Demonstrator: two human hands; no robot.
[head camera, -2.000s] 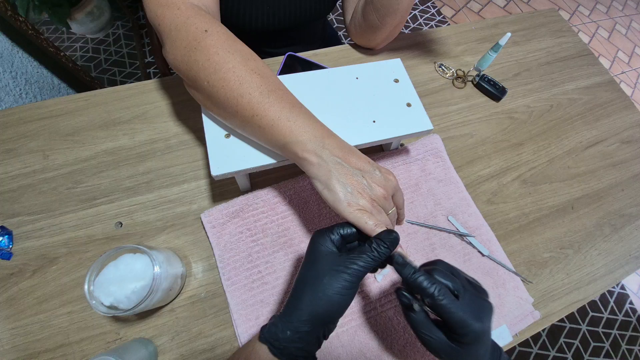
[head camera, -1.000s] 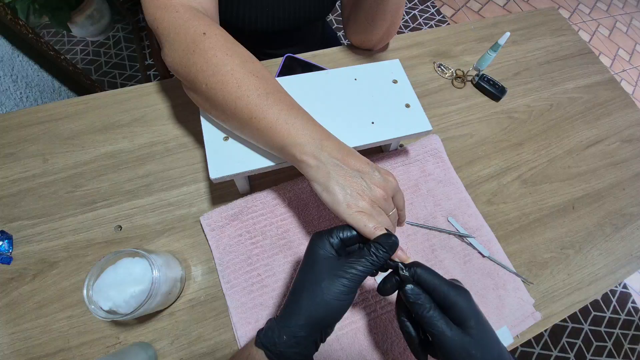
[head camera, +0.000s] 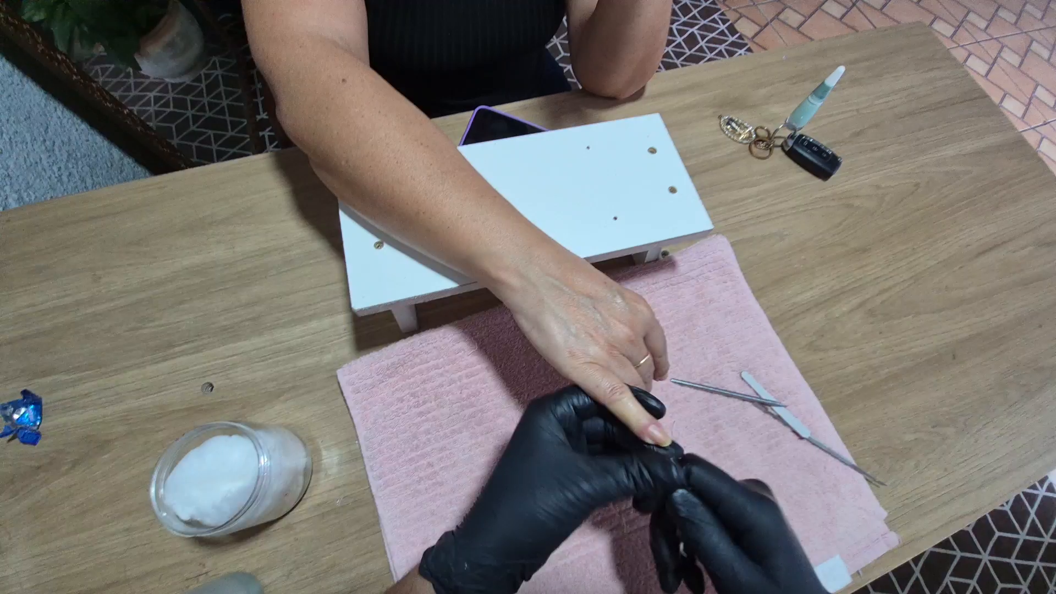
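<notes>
My left hand (head camera: 553,478), in a black glove, is closed around a finger of another person's hand (head camera: 590,322), which wears a ring. That finger's nail shows between my gloved fingers. Close against its tip is my right hand (head camera: 726,520), also gloved in black, its fingers pinched together; whether a tool lies between them is hidden. Both hands are over a pink towel (head camera: 437,437). To their right on the towel, a thin metal tool (head camera: 726,391) crosses a metal cuticle pusher (head camera: 780,408). The person's forearm rests across a white armrest board (head camera: 528,206).
A clear jar of white cotton (head camera: 219,478) stands at the left, near a blue crumpled wrapper (head camera: 23,417). Behind the board lies a phone (head camera: 499,125). A car key (head camera: 813,155), with rings and a small tube (head camera: 815,99), lies at the back right.
My left hand's grip has shifted on the other person's finger, and its nail now shows. The dark metal tip seen at my right fingers one second ago is no longer visible.
</notes>
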